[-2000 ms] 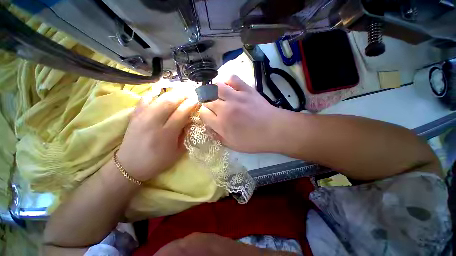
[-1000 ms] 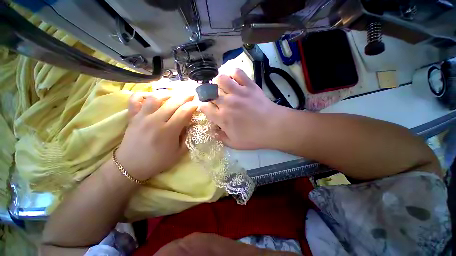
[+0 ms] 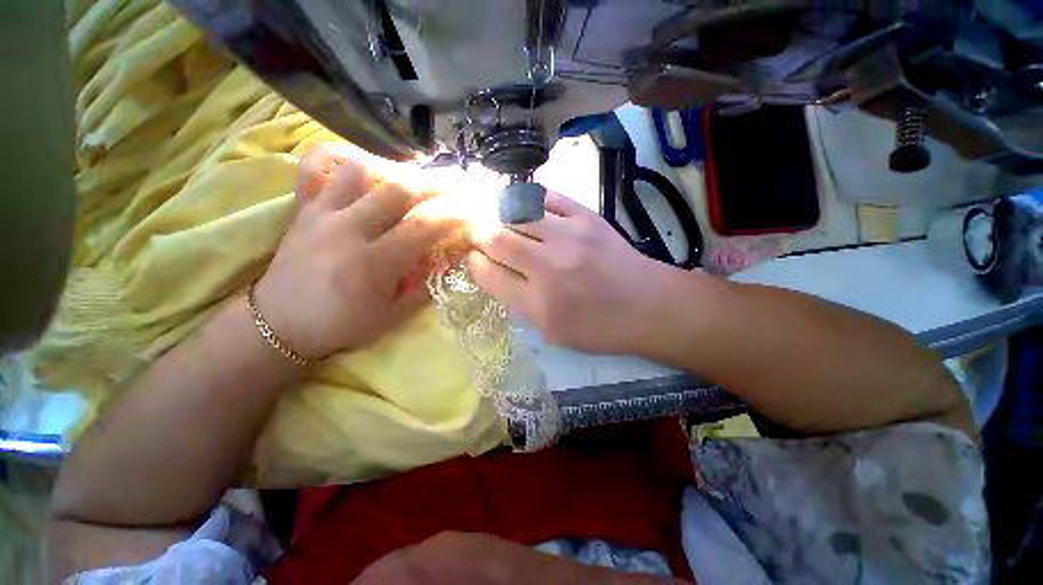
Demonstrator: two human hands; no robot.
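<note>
My left hand lies on the yellow fabric, its fingertips reaching into the bright glare under the machine lamp. My right hand is just right of it, fingers bent at the glare beside the dark grey knob. The cream lace trim comes out between my hands and hangs toward me over the front table edge. The fabric is spread under and left of my left hand. The glare and the knob hide the needle area and what the fingertips hold.
The sewing machine head crosses the top. Right of my right hand lie black-handled scissors, a blue tool, a black rectangle with a red edge and a yellowish square. A measuring strip runs along the front edge.
The view has shifted, so the machine and tools sit farther right. A dark blurred shape has come in at the left edge. Both hands remain by the needle area and the lace still hangs.
</note>
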